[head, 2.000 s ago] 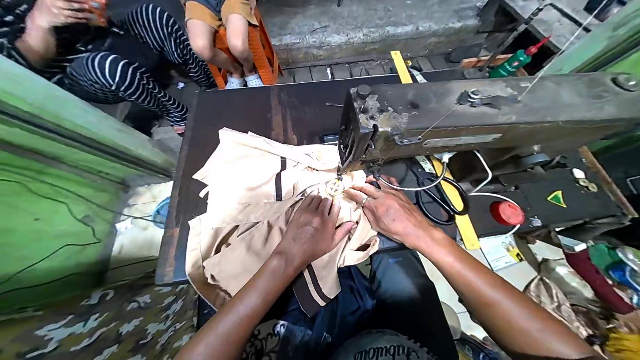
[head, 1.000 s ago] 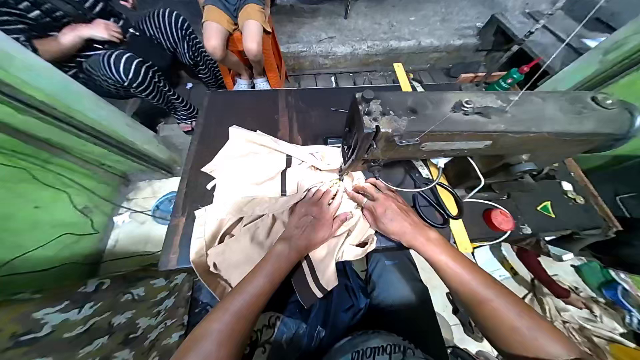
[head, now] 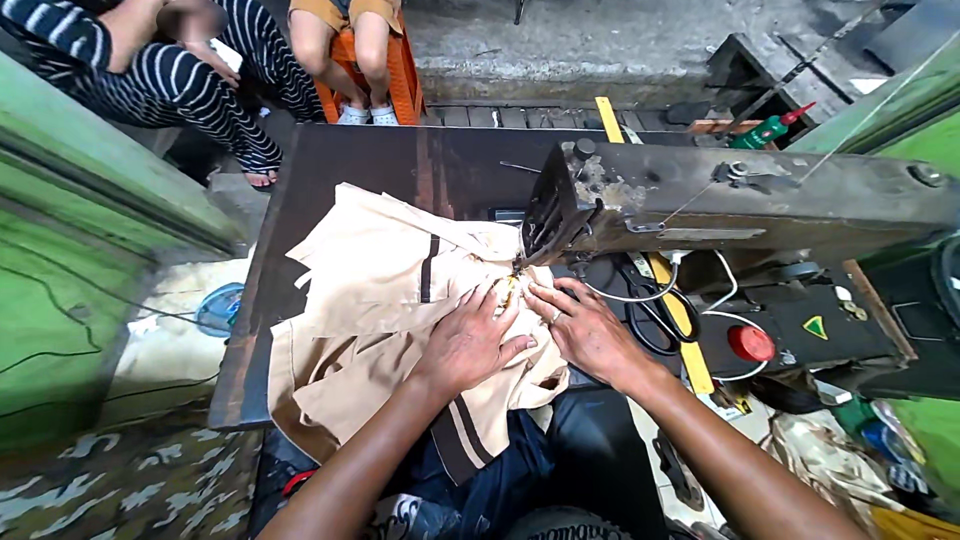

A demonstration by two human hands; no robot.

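A beige garment with dark brown stripes (head: 367, 262) lies bunched on the dark sewing table, its lower edge hanging over the front. Its right part is under the needle area of a worn industrial sewing machine (head: 645, 187). My left hand (head: 472, 341) rests on the cloth just in front of the needle, fingers spread. My right hand (head: 589, 326), with a ring, presses the cloth's right edge close beside it. Both hands are apart from each other and hold nothing lifted. The needle tip and presser foot are hard to make out.
Black-handled scissors (head: 656, 315) and a yellow ruler (head: 694, 360) lie right of my right hand. Farther right is a round red object (head: 751, 343). A green bottle (head: 761, 133) stands behind the machine. Two seated people are beyond the table, one on an orange stool (head: 405, 75).
Both hands stay on the garment near the needle, with little plain movement. The seated person at the upper left has shifted their hands. The view has moved slightly.
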